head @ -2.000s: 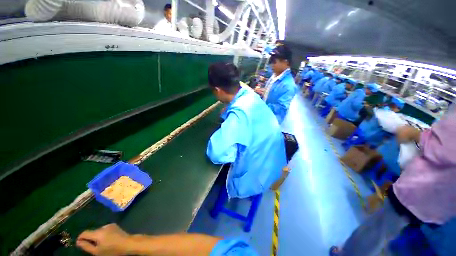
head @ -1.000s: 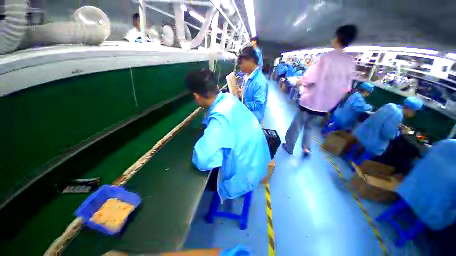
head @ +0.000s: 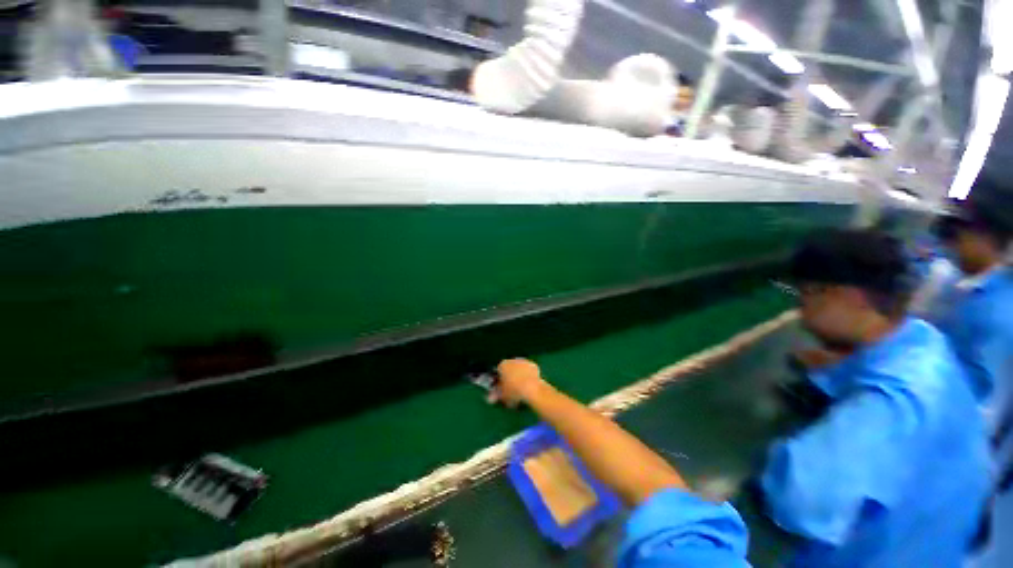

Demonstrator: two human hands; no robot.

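Note:
My right hand (head: 515, 382) reaches over the green belt past the bench edge, with its fingers on the right end of a small dark and silver phone unit (head: 484, 379). The hand covers part of that unit, and the view is blurred; it appears to grip it. Another flat black and white phone unit (head: 220, 486) lies on the belt at the lower left. A blue parts bin (head: 531, 498) with a pale flat content (head: 561, 486) sits below my forearm. A small cable bundle (head: 442, 544) lies near the bottom edge. My left hand is not in view.
The worn whitish-brown bench edge (head: 444, 485) runs diagonally between bench and belt. A green panel (head: 367, 266) stands behind the belt. A person in blue (head: 889, 444) sits close at the right, and another person is partly visible beyond.
The view has swung left. My right hand, low near the bench edge two seconds ago and mostly out of frame one second ago, is now out over the belt at a unit.

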